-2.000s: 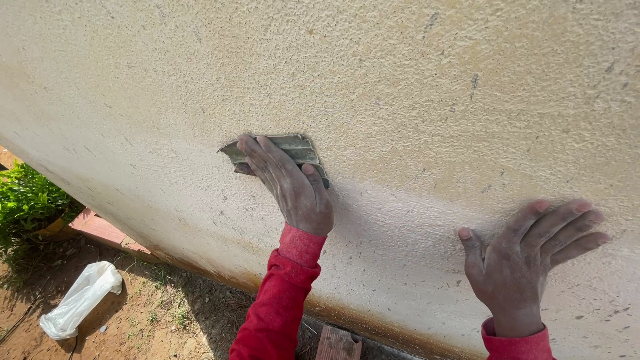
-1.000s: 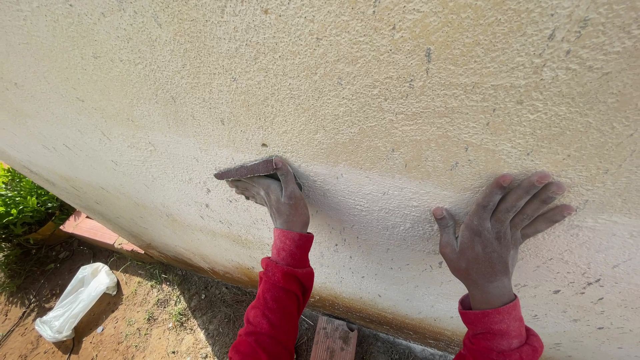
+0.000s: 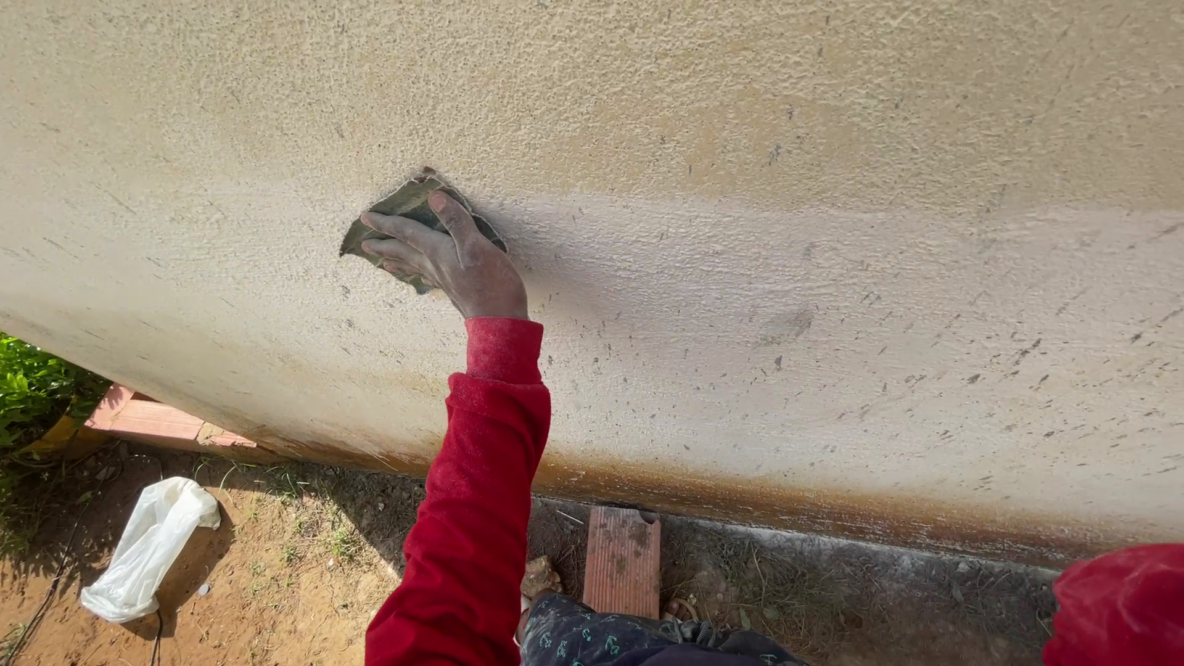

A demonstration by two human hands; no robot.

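Note:
My left hand [image 3: 460, 254], coated in pale dust, presses a worn sheet of sandpaper [image 3: 407, 205] flat against the rough plastered wall [image 3: 740, 277]. The sheet is dark greenish on the side facing me, with frayed, curling edges. Its grit side is hidden. Beige paint covers the upper wall, and a paler, whitish band with dark specks lies below it. Only the red sleeve [image 3: 1119, 606] of my right arm shows at the lower right corner; my right hand is out of view.
A hollow clay brick [image 3: 622, 561] lies at the wall's foot. At the left are a white plastic bag [image 3: 153, 548] on the soil, a dark cable [image 3: 46, 592], reddish bricks [image 3: 162, 421] and a green plant [image 3: 37, 384]. My patterned trousers [image 3: 601, 638] show at the bottom.
My right hand has left the wall and gone out of view. My left hand keeps the sandpaper at the wall, its sheet now spread flatter than one second ago. The view has shifted.

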